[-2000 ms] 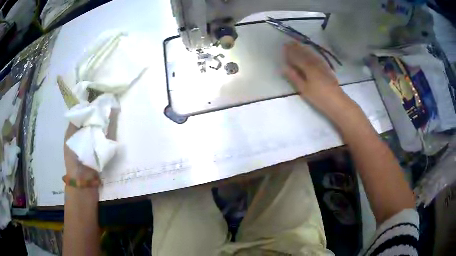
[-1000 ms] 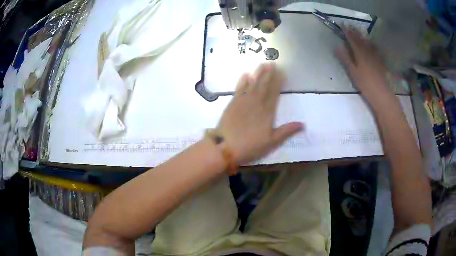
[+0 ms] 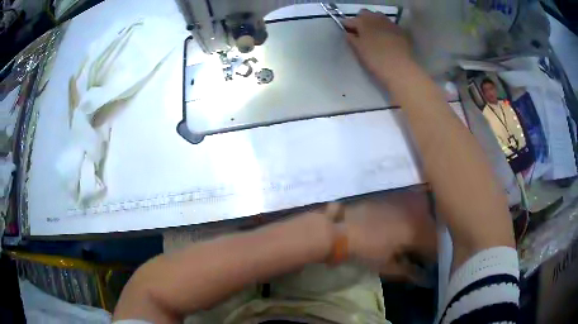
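A knotted bundle of white cut fabric (image 3: pixel 95 114) lies on the left of the white table, with its loose ends towards the back. The sewing machine's needle area (image 3: pixel 231 60) is under the lamp, with no cloth seen there. My right hand (image 3: pixel 380 44) is at the back right of the bed plate (image 3: pixel 298 82), over the metal snips (image 3: pixel 334 14). Its fingers touch them and hide their rear part; a firm grip cannot be made out. My left hand (image 3: pixel 399 234) is strongly blurred, beyond the table's front edge and above my lap. Its fingers and any contents are unclear.
The machine head (image 3: pixel 443 38) stands at the upper right. A plastic-covered printed picture (image 3: pixel 504 123) lies at the right. The ruler-printed front edge (image 3: pixel 190 196) runs above my lap. A yellow-framed rack (image 3: pixel 70 261) is below left.
My left hand released the bundle, passed over the table front, and is now lower right beyond the edge. My right hand has moved onto the snips, which lie in about the same place.
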